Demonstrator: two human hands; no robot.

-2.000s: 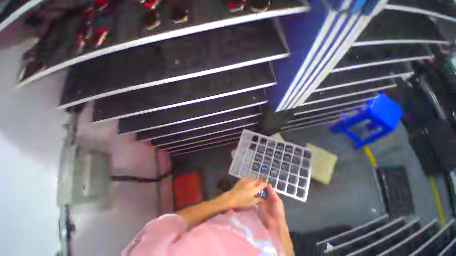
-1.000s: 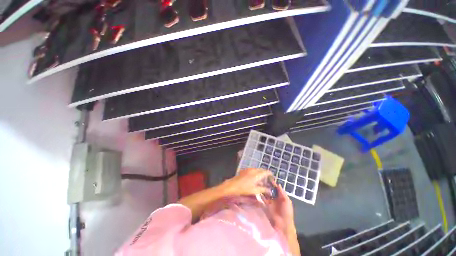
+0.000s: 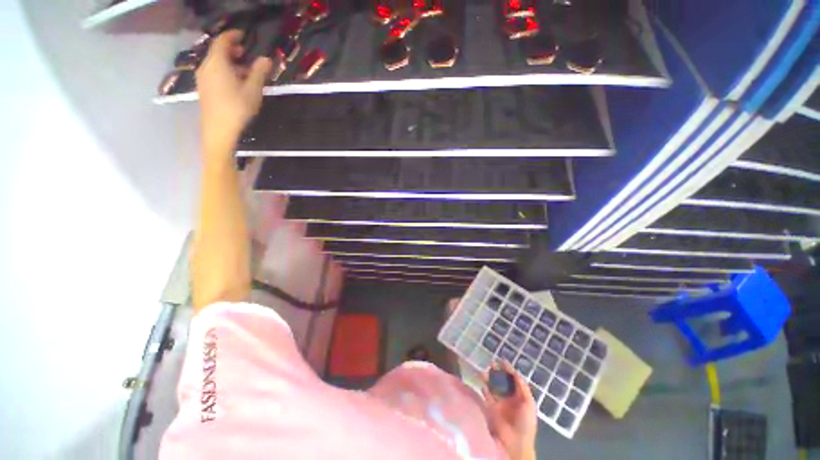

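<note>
My left hand [image 3: 232, 79] reaches up to the upper shelf's left end, its fingers among dark units and wires; whether it grips one is unclear. My right hand [image 3: 512, 411] holds a small black unit [image 3: 501, 383] at the lower middle, in front of the divided tray [image 3: 460, 325]. The white-grey tray lies tilted in view, with many pockets dark and filled and pale pockets along its left side. On the upper shelf, several black units [image 3: 441, 51] lie loose; some units [image 3: 520, 20] glow red.
Dark rack shelves [image 3: 423, 121] with pale front edges descend below the upper shelf. A blue rack panel [image 3: 670, 85] stands right of them. A blue stool [image 3: 733, 314], tan cardboard [image 3: 622, 373], a black tray [image 3: 742, 435] and a red-orange box [image 3: 356, 345] are low down.
My left hand has left my right hand and reached up to the shelf. My right hand keeps a black unit near the tray. The view has shifted, showing more of the upper shelf.
</note>
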